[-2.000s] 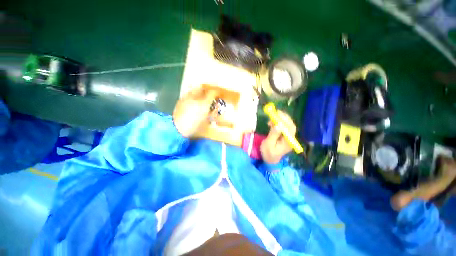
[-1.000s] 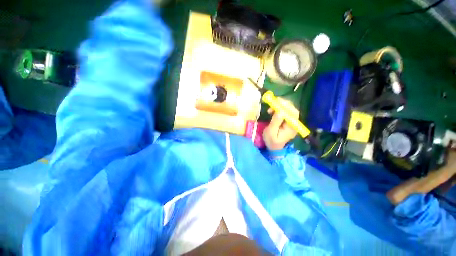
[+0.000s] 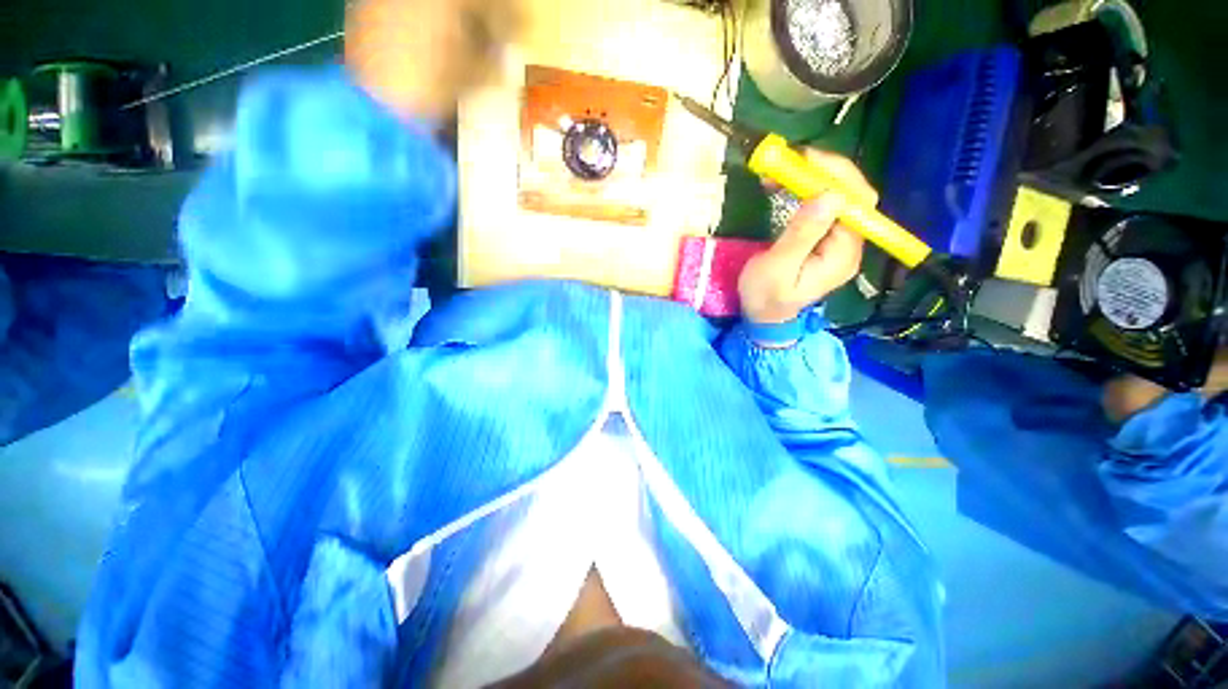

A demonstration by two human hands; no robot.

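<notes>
The orange-brown fixture plate (image 3: 546,191) lies on the cream base board (image 3: 488,256), with the round dark-ringed workpiece (image 3: 590,150) in its central seat. My right hand (image 3: 812,240) holds the yellow-handled soldering iron (image 3: 862,213) to the right of the plate, its dark tip pointing up-left near the plate's upper right corner. My left hand (image 3: 428,51) is blurred at the board's upper left, away from the workpiece. The thin solder wire (image 3: 243,70) runs from the spool to my left hand; the fingers are too blurred to show their grip.
Solder spool (image 3: 92,111) at far left. Pink block (image 3: 725,273) beside the board's lower right. Tin (image 3: 823,43) at top. Blue ribbed box (image 3: 948,148), yellow sponge (image 3: 1034,234) and black fan (image 3: 1139,289) at right. Another person's sleeve (image 3: 1172,464) shows at the far right.
My left hand went from the workpiece up out of view, and is now back in view at the board's upper left. The iron stays in my right hand. The whole view has shifted.
</notes>
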